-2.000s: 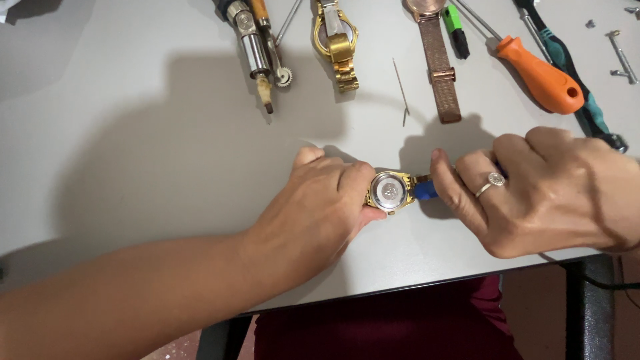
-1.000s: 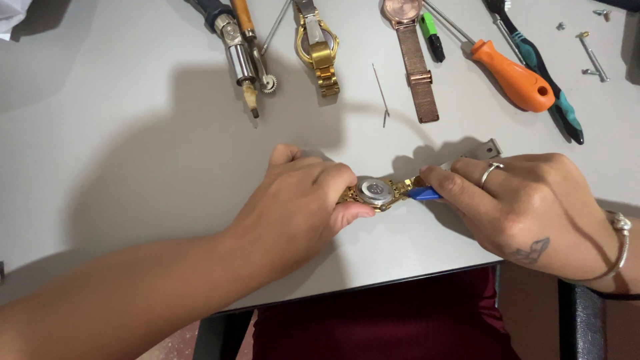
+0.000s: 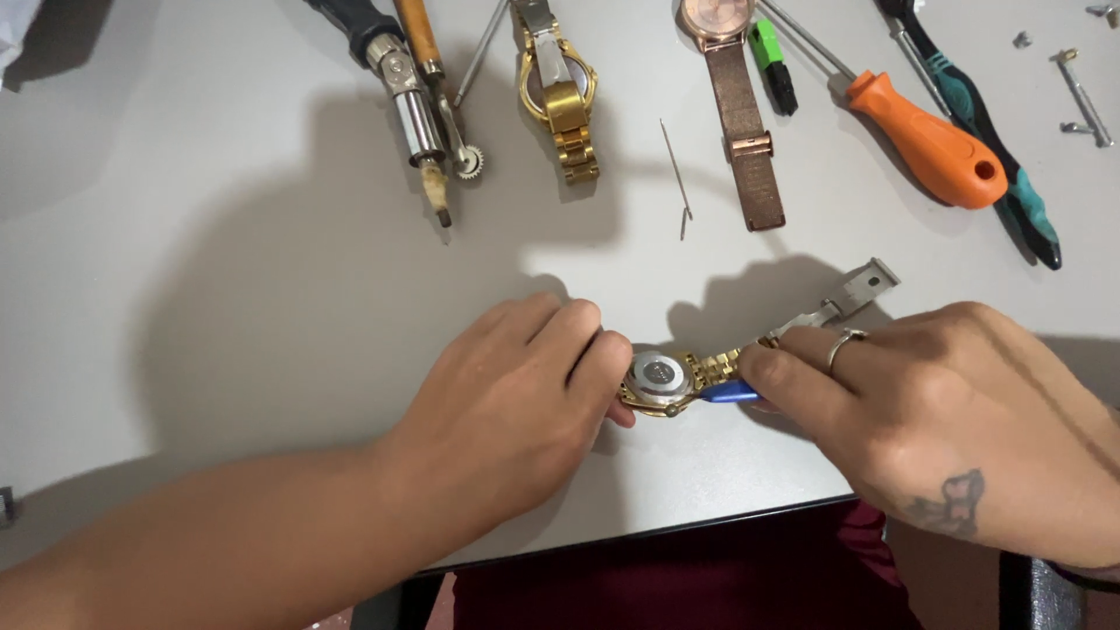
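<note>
A gold-toned wristwatch [image 3: 658, 374] lies back up near the table's front edge, its steel case back showing. My left hand [image 3: 534, 402] grips the left side of its case; the fingers hide that end. From the case's right side a gold link bracelet [image 3: 719, 365] runs up to an extended steel clasp [image 3: 862, 287]. My right hand [image 3: 919, 411] pinches a small blue tool [image 3: 731, 392], its narrow tip at the case edge where the bracelet joins. The right fingers also cover part of the bracelet. What the tool's other end looks like is hidden.
Along the back lie a soldering iron [image 3: 416, 122], an orange-handled tool with a toothed wheel [image 3: 418, 35], another gold watch [image 3: 560, 96], a mesh-band watch [image 3: 744, 131], thin metal pins [image 3: 675, 171], a green-and-black connector [image 3: 772, 66], an orange-handled screwdriver [image 3: 927, 140], a toothbrush [image 3: 989, 131] and several screws [image 3: 1083, 96].
The bracelet and its clasp, mostly hidden by my right hand two seconds ago, now show stretched out to the upper right. My right hand has turned and shifted along the bracelet.
</note>
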